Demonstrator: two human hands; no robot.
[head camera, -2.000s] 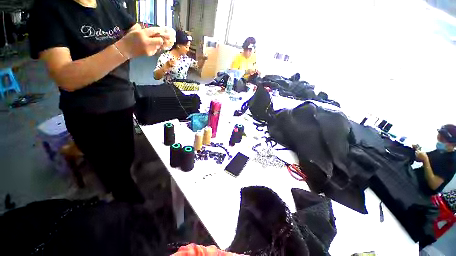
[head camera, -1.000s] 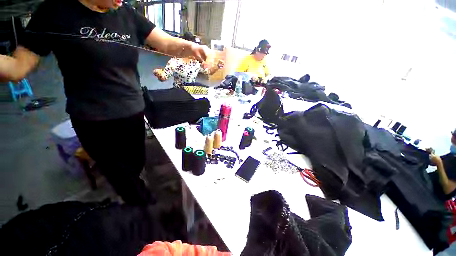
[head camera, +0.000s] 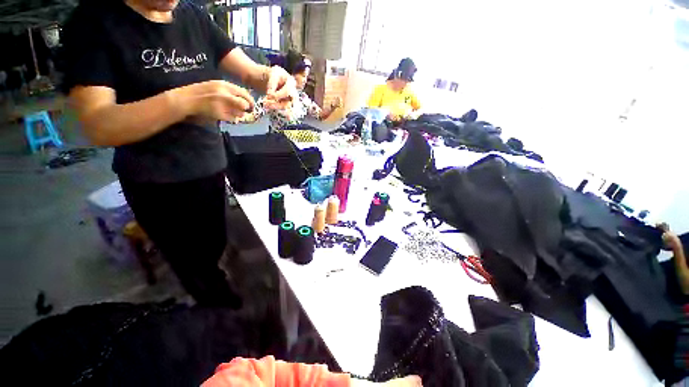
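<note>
A black textured garment (head camera: 491, 340) with a speckled shiny trim lies over the near table edge and runs out of the picture at the bottom. An orange sleeve (head camera: 276, 374) enters at the bottom edge. Beyond its cuff a thin strip of my left hand (head camera: 400, 382) shows against the garment. The hand is cut off by the picture's edge, so its fingers and anything in them are hidden. My right hand is out of the picture. No needle or thread can be made out at my hand.
On the white table (head camera: 317, 298) are black thread cones (head camera: 304, 246), tan cones (head camera: 332, 211), small black pieces, a smartphone (head camera: 379, 255), red-handled scissors (head camera: 476, 269), a pink bottle (head camera: 343, 184) and dark garments (head camera: 506, 212). A person (head camera: 170, 98) stands at left; others sit beyond.
Part of my left hand now shows at the bottom edge beyond the orange sleeve. The standing person's hands, spread apart one second ago, are close together again. The camera view has shifted slightly.
</note>
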